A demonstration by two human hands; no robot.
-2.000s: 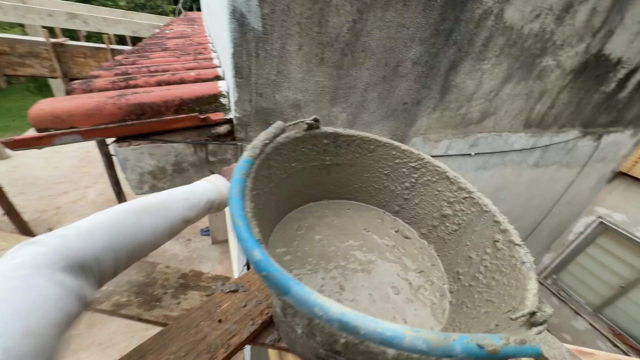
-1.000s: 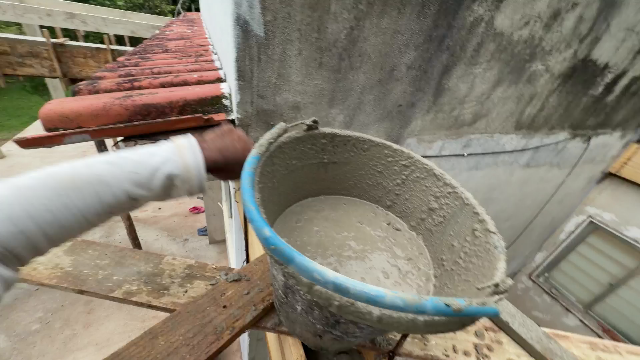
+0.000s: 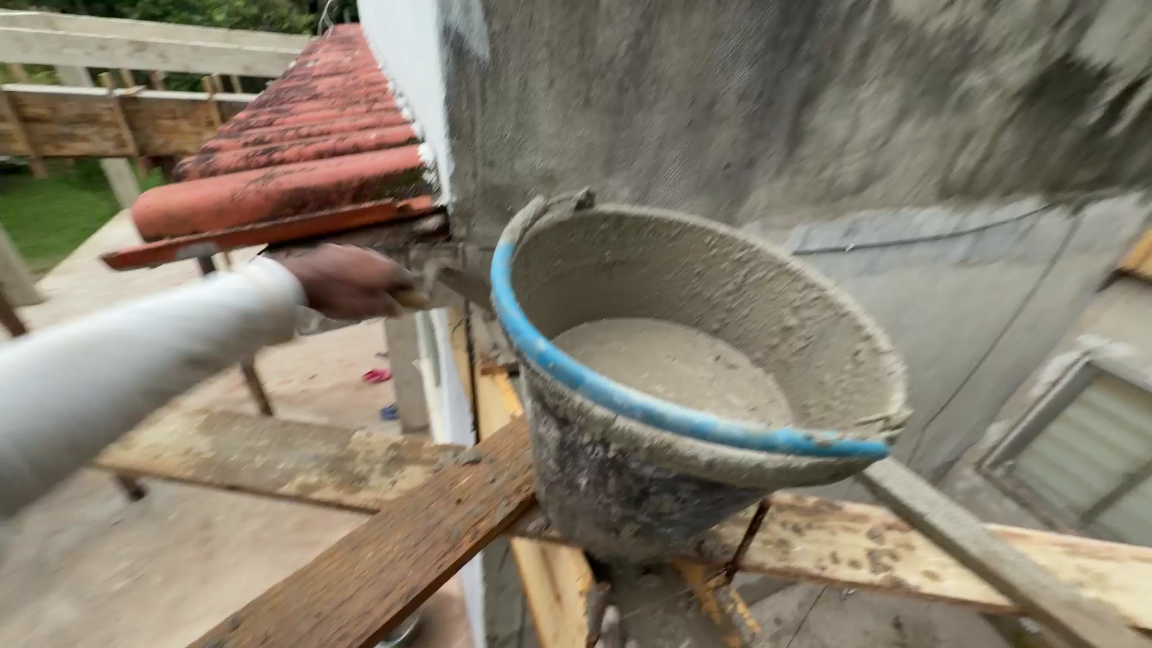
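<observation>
A round bucket (image 3: 630, 486), crusted with mortar, stands tilted on the boards, with wet grey mortar (image 3: 675, 364) inside. Its blue handle (image 3: 630, 396) lies along the near rim. Left of the bucket, my left hand (image 3: 351, 281), in a long white sleeve, is closed round the handle of a mortar-coated hand tool (image 3: 459, 283), which looks like a trowel. The tool points toward the bucket's left side, and its far end is hidden or blurred. My right hand is not in view.
Wooden boards (image 3: 396, 549) cross under and beside the bucket, high above the ground. A grey, mortar-coated bar (image 3: 990, 549) slants away at the right. Red roof tiles (image 3: 288, 193) lie beyond my hand, a stained wall (image 3: 630, 108) behind the bucket, a louvred window (image 3: 1080, 450) at right.
My left hand, out of sight behind the bucket's left side two seconds ago, then beside its rim, is now farther left of it. The tool in it has come into sight.
</observation>
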